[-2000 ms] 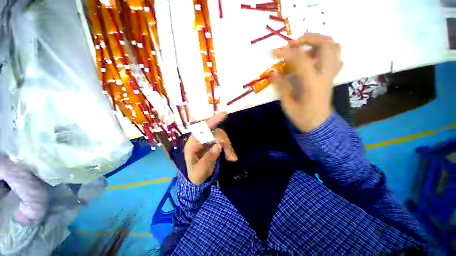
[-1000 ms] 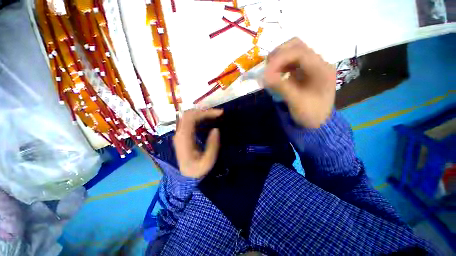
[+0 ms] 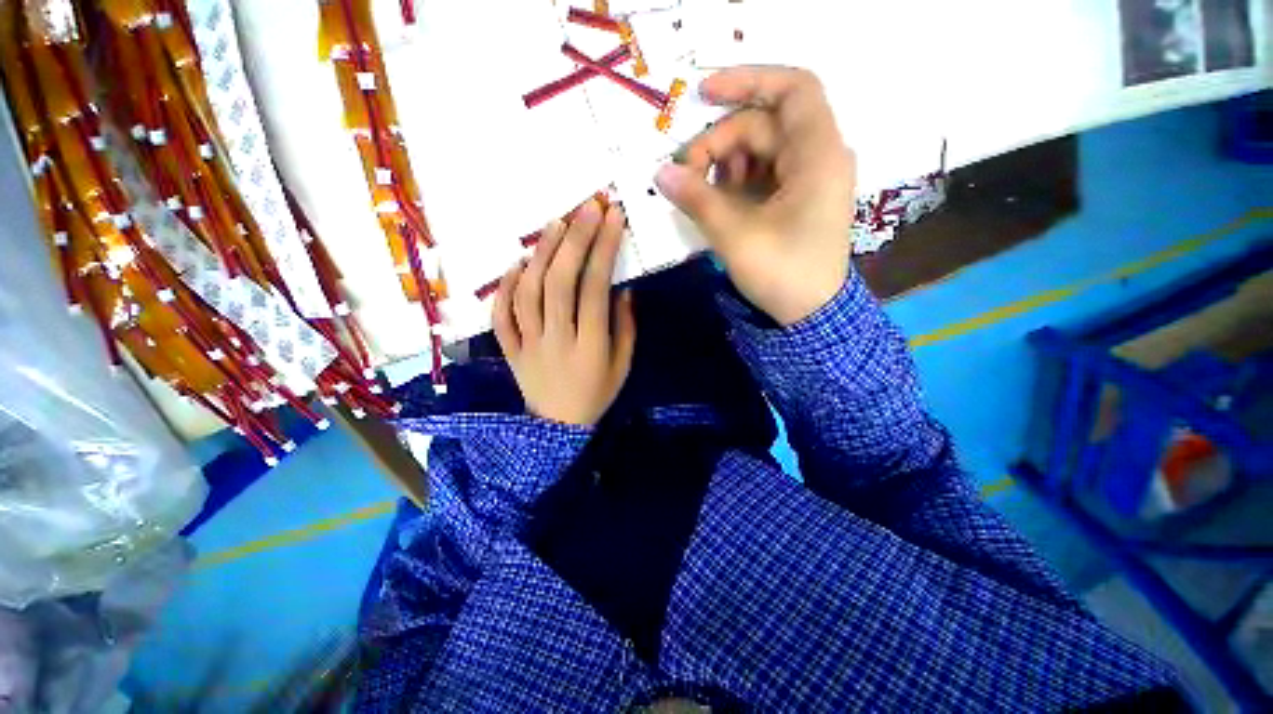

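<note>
My left hand [image 3: 566, 321] lies palm down at the bench's front edge, fingers extended close together over a flex circuit. Dark red lead wires [image 3: 547, 232] stick out to its left, and its fingers hide most of the circuit. My right hand [image 3: 782, 188] is raised just to the right, thumb and fingers curled with gaps between them. Whether a tiny piece is at its fingertips cannot be told. Loose orange flex circuits [image 3: 670, 106] with red leads lie above and between the hands. A whitish piece with small dark dots lies partly behind the right fingertips.
Dense orange and red strips [image 3: 133, 300] hang over the bench's left edge, with printed-liner tape [image 3: 249, 154] among them. Another strip [image 3: 377, 147] lies beside them. A cloudy plastic bag [image 3: 84, 474] is far left. A photo sheet [image 3: 1166, 35] and a blue frame [image 3: 1103, 405] are at right.
My left hand has moved up from below the bench edge onto the circuit. The white card it held two seconds ago is no longer in it. The bench has shifted left in view.
</note>
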